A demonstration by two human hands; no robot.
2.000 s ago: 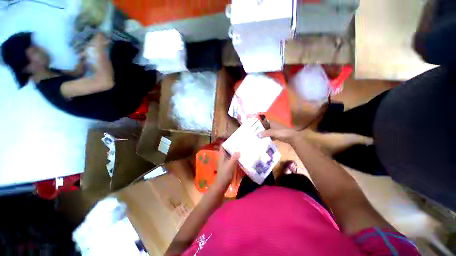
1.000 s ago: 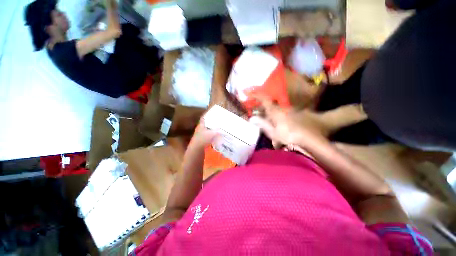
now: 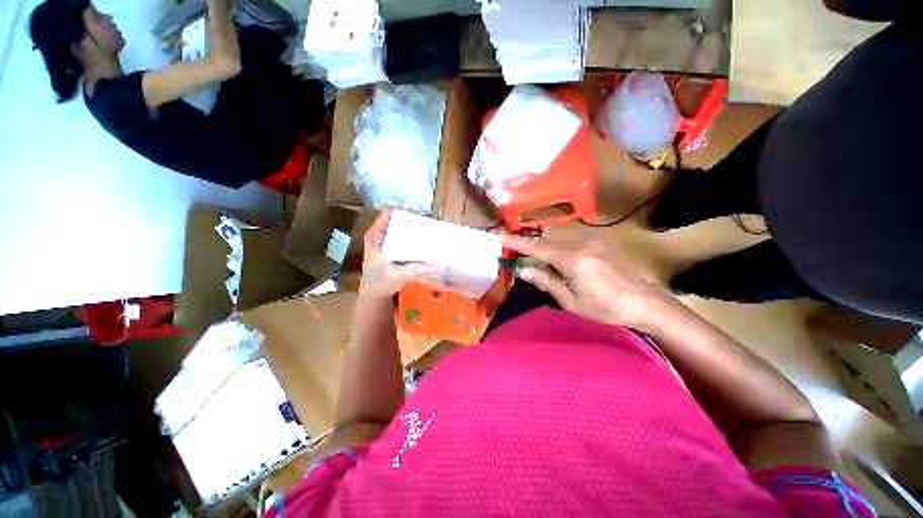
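A white box [image 3: 440,250] lies level above my lap, its plain white side up. My left hand [image 3: 390,265] is closed around its left end, thumb along the near side. My right hand [image 3: 582,275] is at the box's right end, index finger reaching to the box's corner. A small dark tool [image 3: 509,265] shows between its thumb and fingers, mostly hidden; its kind cannot be told.
An orange stool [image 3: 440,312] is under the box. A farther stool [image 3: 557,194] bears white sheets. A carton of clear film [image 3: 438,167] stands ahead, white stacks [image 3: 536,40] behind. A supply carton [image 3: 304,349] is at left. People sit at left and right.
The box has gone from tilted, printed face showing, to level with a plain side up, and a little left. My right hand came off it, then returned to its right end.
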